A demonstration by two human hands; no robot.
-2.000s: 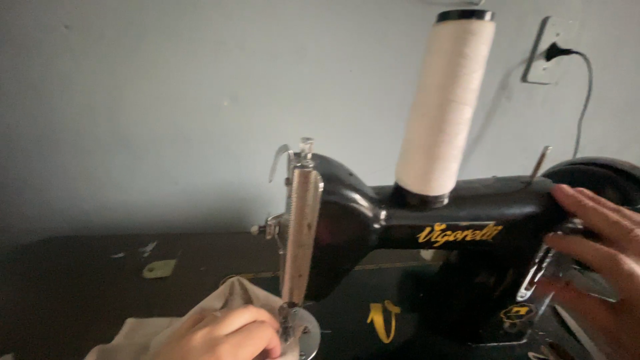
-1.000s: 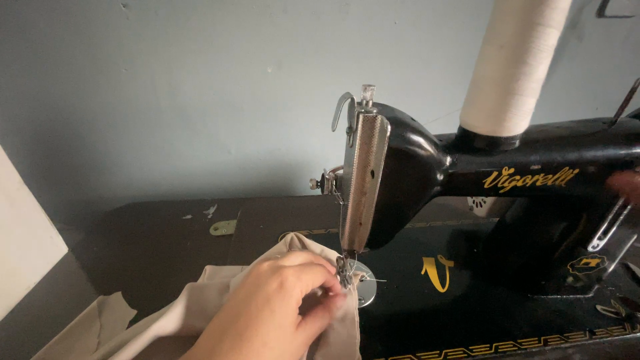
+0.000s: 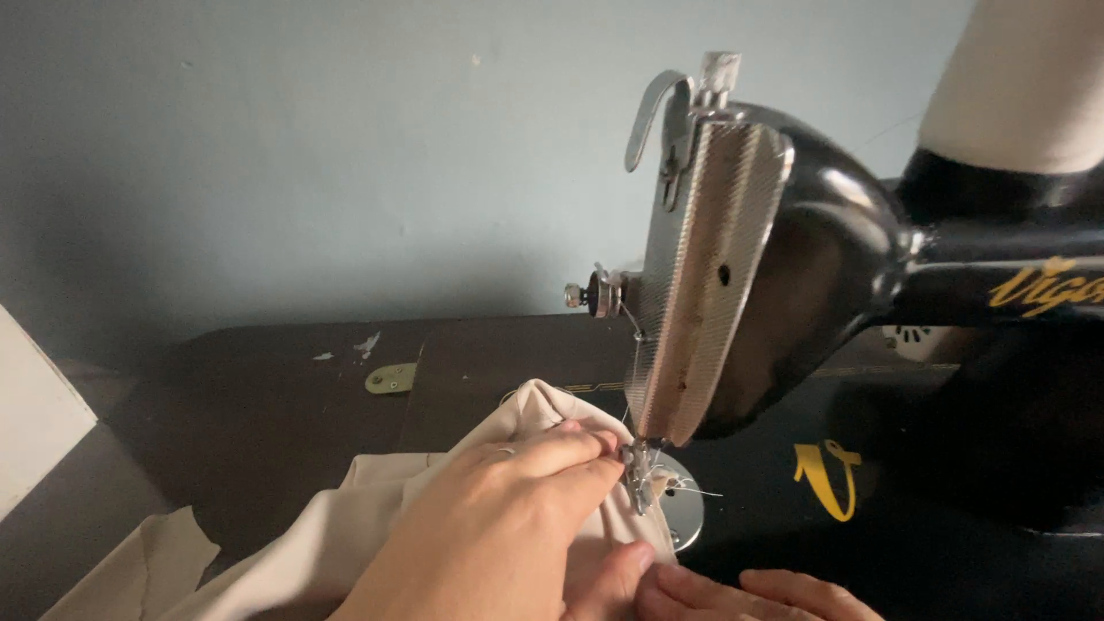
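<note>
A black Vigorelli sewing machine (image 3: 802, 259) stands over a light beige fabric (image 3: 345, 526). The fabric's right edge lies under the presser foot (image 3: 640, 492), partly over the round metal needle plate (image 3: 686, 509). Loose thread ends stick out right of the foot. My left hand (image 3: 509, 509) lies flat on the fabric just left of the foot, its fingertips close to it. My right hand (image 3: 724, 595) is at the bottom edge, thumb and fingers at the fabric's near right edge; much of it is out of view. Whether it pinches the cloth is unclear.
A large cone of white thread (image 3: 1018, 86) stands behind the machine's arm. The dark table (image 3: 285, 397) bears a small metal plate (image 3: 391, 379). A grey wall (image 3: 345, 155) rises behind, and a white panel (image 3: 34, 414) is at the left edge.
My right hand has moved from the machine's right end to the fabric before the presser foot. My left hand stays on the fabric beside the foot. The view has shifted closer and rightward things have left it.
</note>
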